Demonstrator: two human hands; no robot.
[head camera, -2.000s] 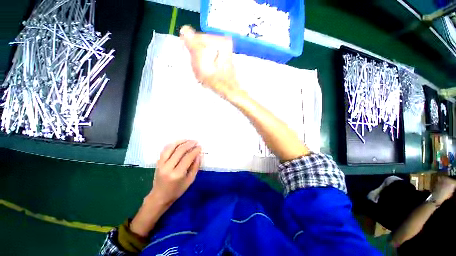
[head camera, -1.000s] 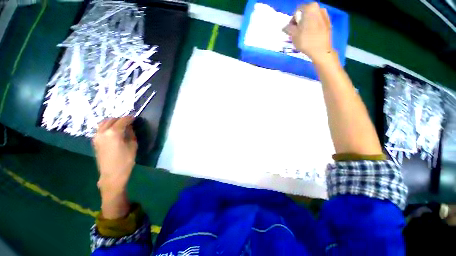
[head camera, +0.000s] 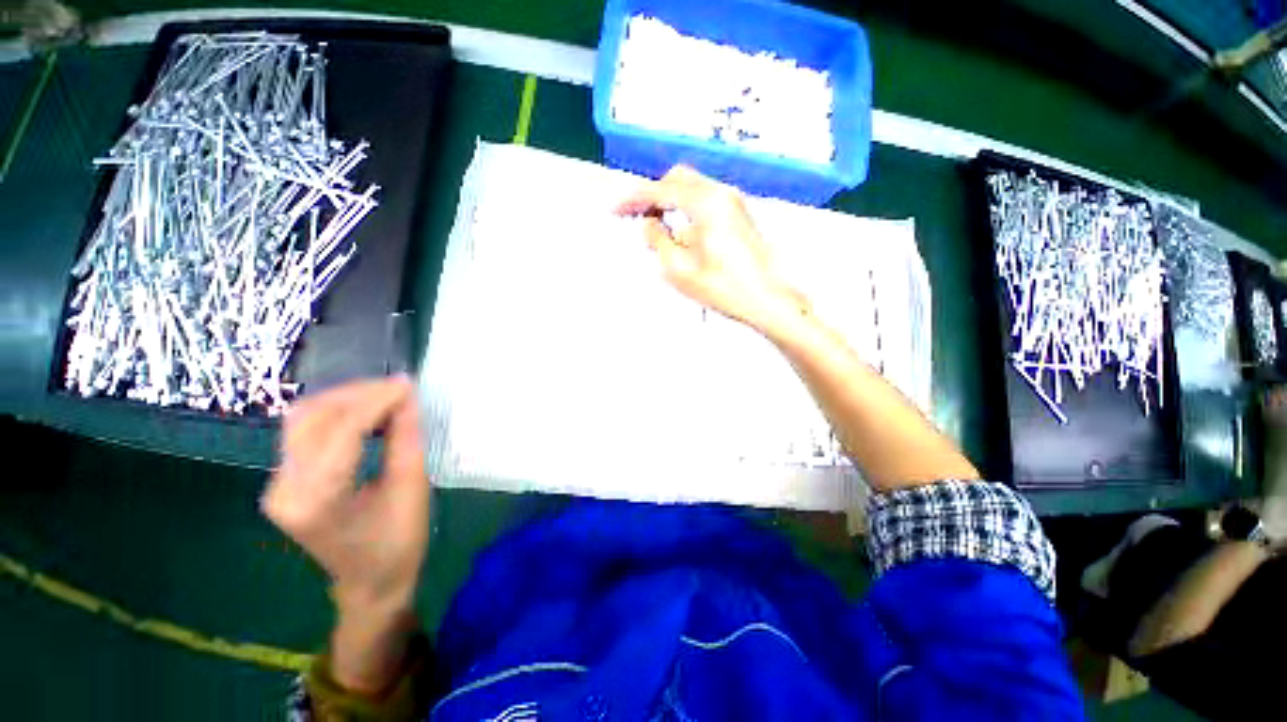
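Note:
My left hand (head camera: 353, 487) is blurred over the bench's front edge, between the left tray and the white sheet. Its thumb and forefinger are bent towards each other; whether they hold a shaft cannot be told. My right hand (head camera: 720, 261) is over the far middle of the white sheet (head camera: 607, 381), fingers curled around a small white part (head camera: 678, 222). Silvery shafts (head camera: 198, 240) lie heaped in the black left tray (head camera: 370, 212). The blue bin (head camera: 734, 162) beyond the sheet holds many tiny white parts (head camera: 678, 85). Faint dark lines show at the sheet's right side; overexposure hides the rest.
A black right tray (head camera: 1087, 449) holds a smaller heap of shafts (head camera: 1080, 282). A clear bag (head camera: 1197, 275) lies beyond it, with a small black tray (head camera: 1253, 317) at far right. Another person's forearm (head camera: 1200, 600) shows at lower right.
My left hand has moved from the left tray's front edge towards the sheet and the body. My right hand has come from over the blue bin to over the sheet. The view has shifted.

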